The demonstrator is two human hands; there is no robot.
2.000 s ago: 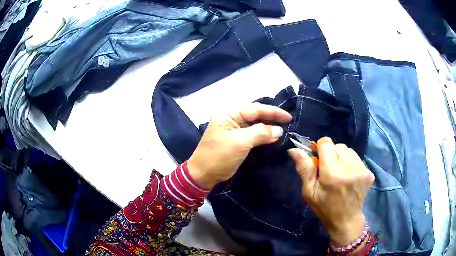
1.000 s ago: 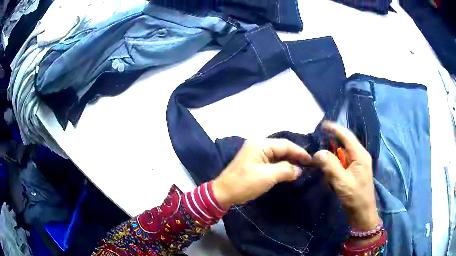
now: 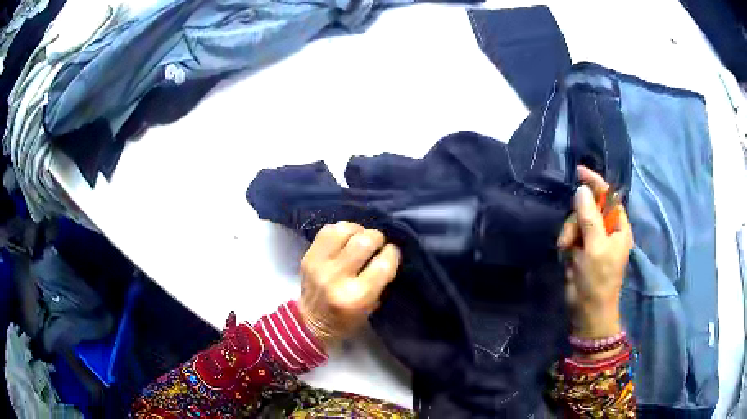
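Note:
A dark navy denim jacket (image 3: 508,237) lies bunched in front of me, part of it blurred. Its pale blue inside spreads out at the right, beside a dark strip. My left hand (image 3: 348,274) is closed on the dark cloth at the left of the bunch. My right hand (image 3: 598,245) is at the dark strip on the right, with orange-handled thread snips (image 3: 611,214) inside the palm; their blades are hidden. My right fingertips touch the dark cloth. A dark end piece with a pale stitch line (image 3: 524,49) points to the top.
Pale grey-blue garments (image 3: 246,41) are heaped at the table's upper left, with a folded pile (image 3: 33,147) along its left edge. A blue plastic bin (image 3: 110,352) and dark garments lie below the white table (image 3: 180,221) at the lower left.
My left hand has moved left and down and now grips the cloth. The looped dark sleeve at the upper left has been pulled in and bunched. My right hand has moved slightly right and up.

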